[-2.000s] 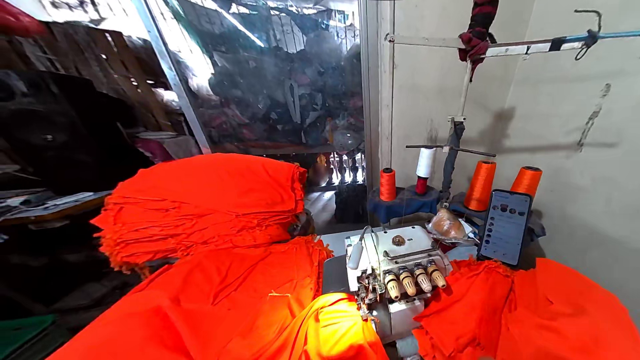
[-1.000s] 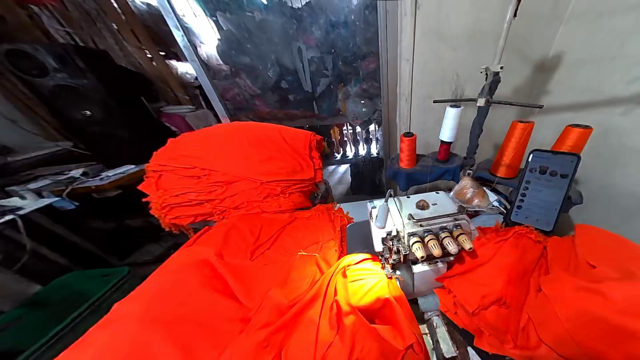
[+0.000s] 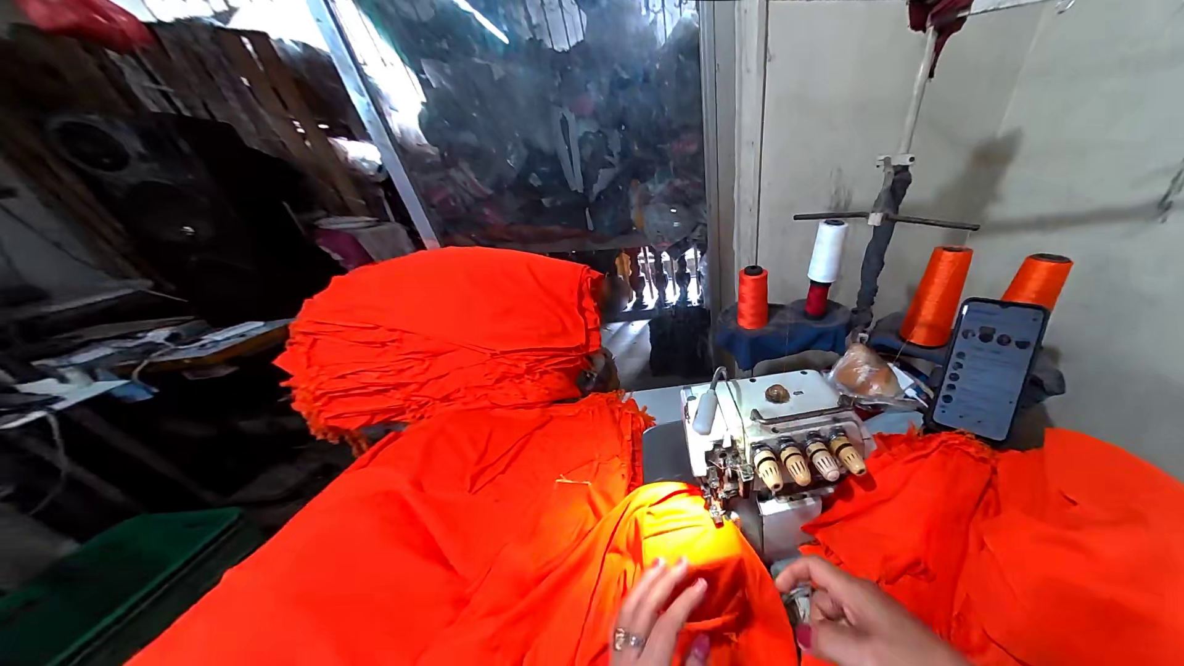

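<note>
My left hand (image 3: 659, 615), with a ring on one finger, rests fingers apart on bright orange fabric (image 3: 518, 555) just below the needle area of a white overlock sewing machine (image 3: 786, 398). A lamp lights the cloth under the presser foot (image 3: 718, 509). My right hand (image 3: 856, 615) is to the right of that cloth, below the machine's tension dials (image 3: 805, 462), its thumb and index finger bent toward each other; whether it pinches anything cannot be told. More orange fabric (image 3: 1036, 546) lies right of the machine.
A folded stack of orange fabric (image 3: 453, 324) stands behind on the left. Orange thread cones (image 3: 936, 296), a white thread cone (image 3: 827, 252) and a thread stand (image 3: 893, 194) are behind the machine. A phone (image 3: 990, 368) leans at the right. A green container (image 3: 111, 583) sits lower left.
Both hands have come into view at the bottom, by the lit cloth; neither earlier frame shows them. The fabric stacks and the machine look unchanged.
</note>
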